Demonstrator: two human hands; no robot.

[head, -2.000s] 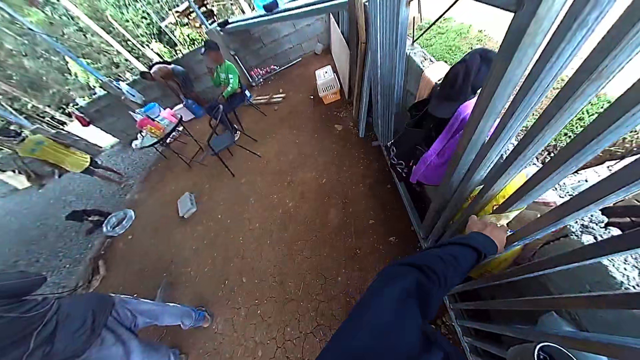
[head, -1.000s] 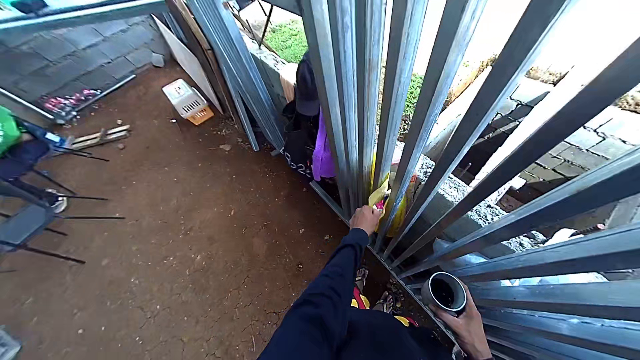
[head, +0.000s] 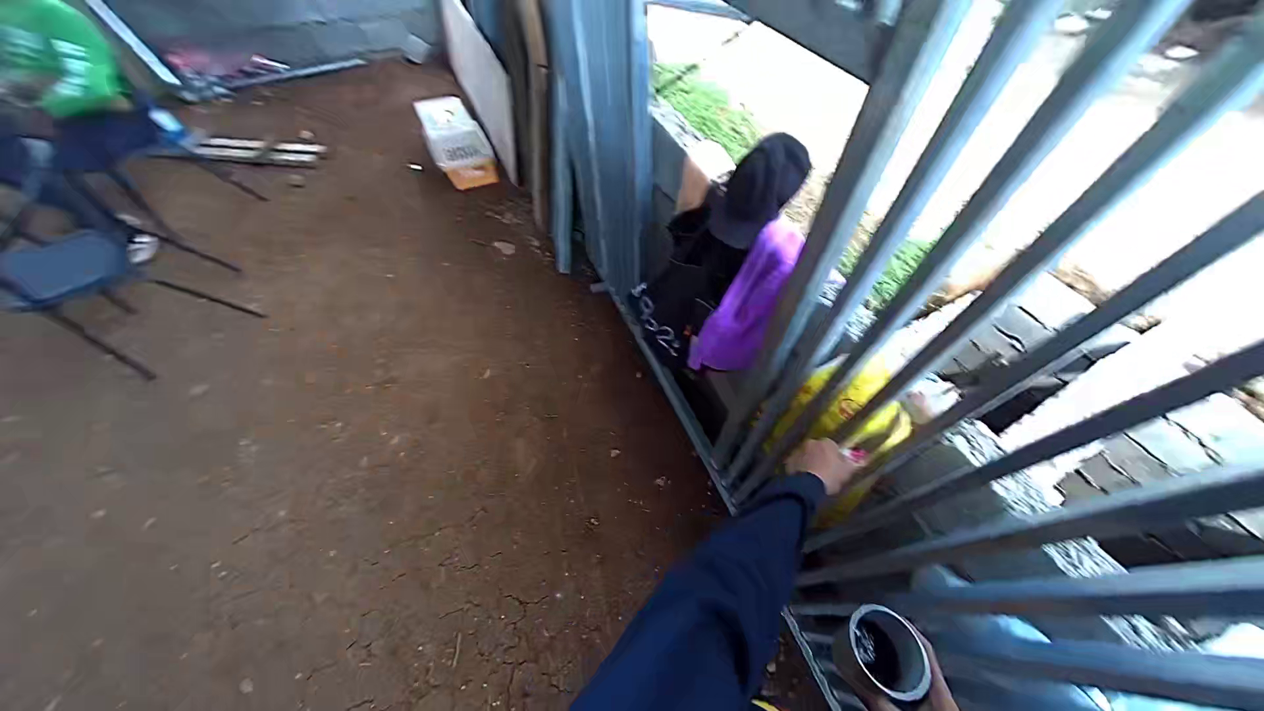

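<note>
My left hand (head: 828, 464) reaches in a dark blue sleeve to the metal bars (head: 918, 178), with a small pink and white item at its fingers. Right by it, on the far side of the bars, is a yellow plastic bag (head: 864, 410). My right hand (head: 936, 681) is wrapped round a dark cup (head: 884, 657) with a pale rim, at the bottom edge; part of that hand is hidden by the cup. A purple cloth (head: 750, 296), a black hat (head: 765, 188) and a black bag (head: 681, 286) bearing writing are beside the bars, farther up.
Brown bare soil (head: 395, 444) lies to the left of the bars. A white and orange box (head: 456, 140) stands near leaning boards. A person in a green top (head: 59, 59) is at the upper left, near a folding chair (head: 64, 267). Concrete blocks (head: 1155, 434) lie beyond the bars.
My right hand with the cup, unseen two seconds ago, is in view. The yellow item at my left fingers a second ago no longer shows plainly. The view has swung.
</note>
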